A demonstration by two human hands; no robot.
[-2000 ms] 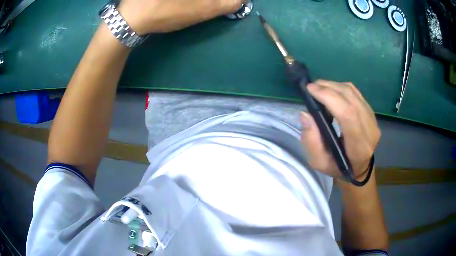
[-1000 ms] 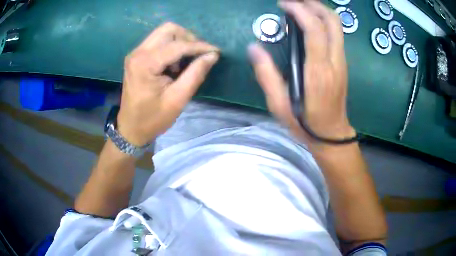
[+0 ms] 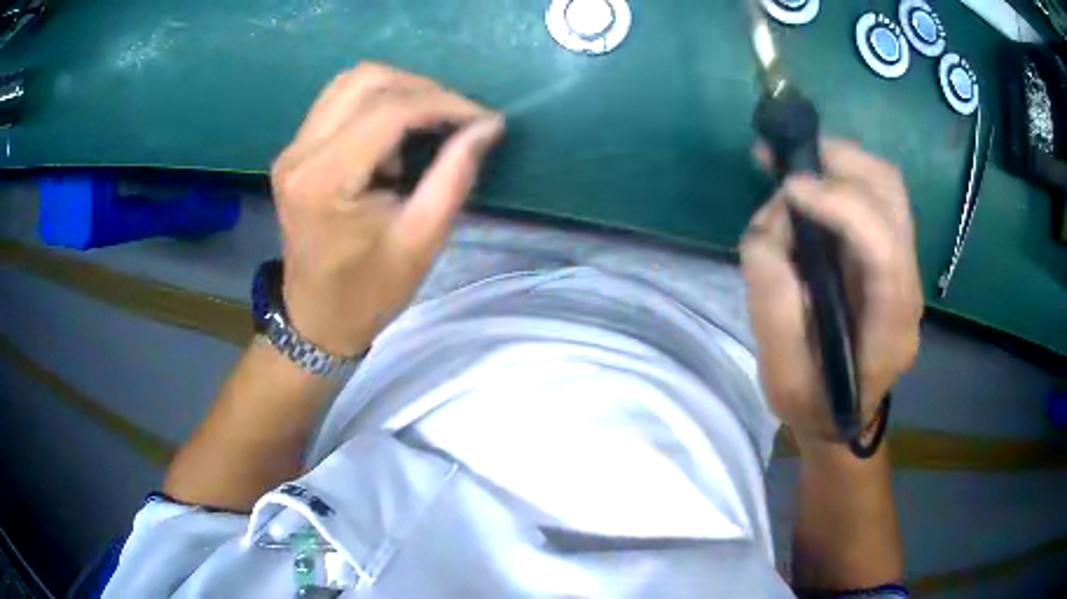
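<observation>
My right hand [image 3: 837, 281] holds the black soldering iron [image 3: 807, 176], its brass-coloured barrel pointing up the picture and its tip cut off or blurred at the top edge. My left hand [image 3: 380, 187] is closed around a small dark object [image 3: 419, 155], mostly hidden by the fingers. A thin pale strand, likely solder wire [image 3: 541, 96], runs from the left fingertips toward a round disc [image 3: 589, 19]. The disc lies on the green mat with a white centre and dark marks on its rim. Neither hand touches it.
Several discs with blue-grey centres [image 3: 882, 45] lie at the upper right. Tweezers [image 3: 966, 217] lie right of them. A black stand [image 3: 1039, 129] with shiny contents is at the far right. A blue bin [image 3: 129, 212] is below the left bench edge.
The left hand has come back from the mat's top edge, and the strand now shows. The right hand swung over the mat and is back at the right with the iron. The white-centred disc lies uncovered.
</observation>
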